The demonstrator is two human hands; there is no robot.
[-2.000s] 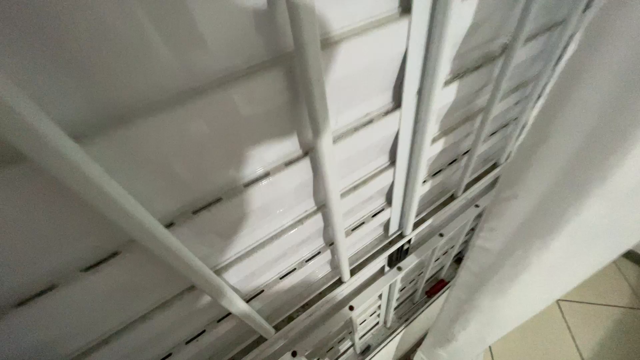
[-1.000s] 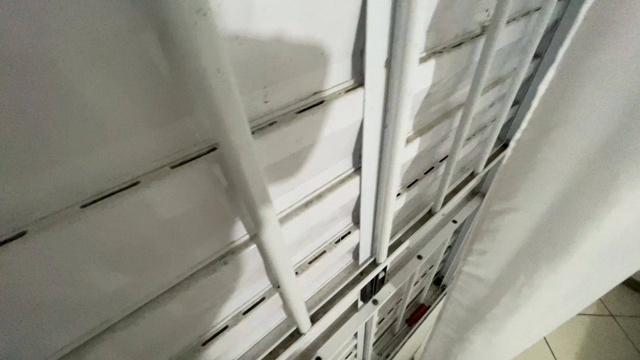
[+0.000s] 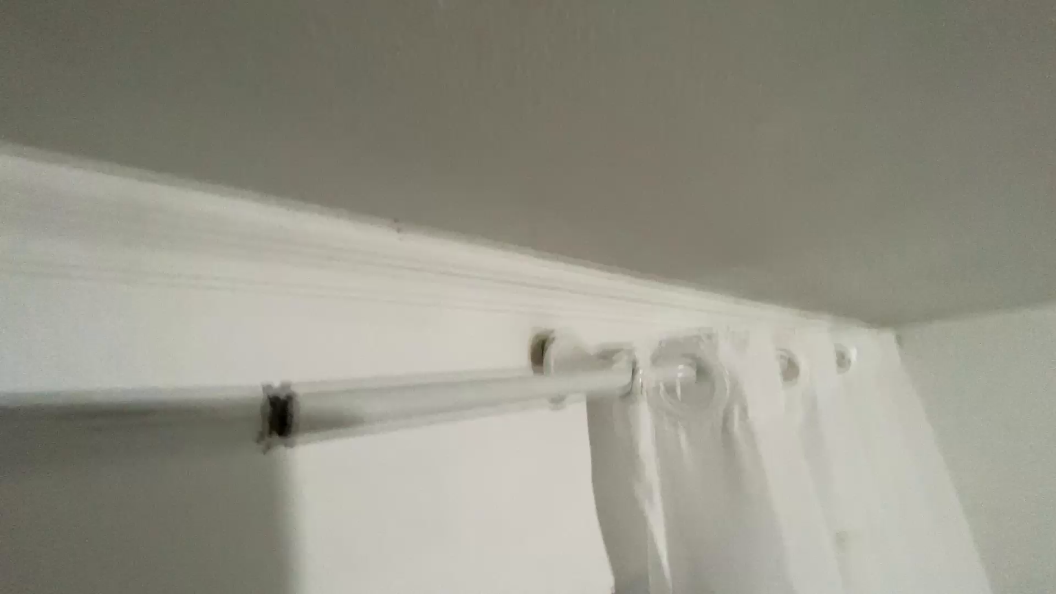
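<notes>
Neither my left hand nor my right hand shows in the head view. A white curtain rod (image 3: 445, 394) runs from the left edge toward the middle and passes into the ring-shaped eyelets (image 3: 689, 375) of a white curtain (image 3: 767, 495), which hangs in folds at the right. Around the rod, left of the middle, sits a dark ring (image 3: 280, 414). A round wall bracket (image 3: 543, 352) stands out from the wall behind the rod. The picture is blurred, so small details are unclear.
The grey ceiling (image 3: 511, 115) fills the upper part. Below it, a pale moulding (image 3: 330, 239) slopes down to the corner at the right, where a side wall (image 3: 990, 396) begins. A shadow lies on the wall at the lower left.
The view has swung up from the white bars, slatted panel and tiled floor to the ceiling and curtain rod.
</notes>
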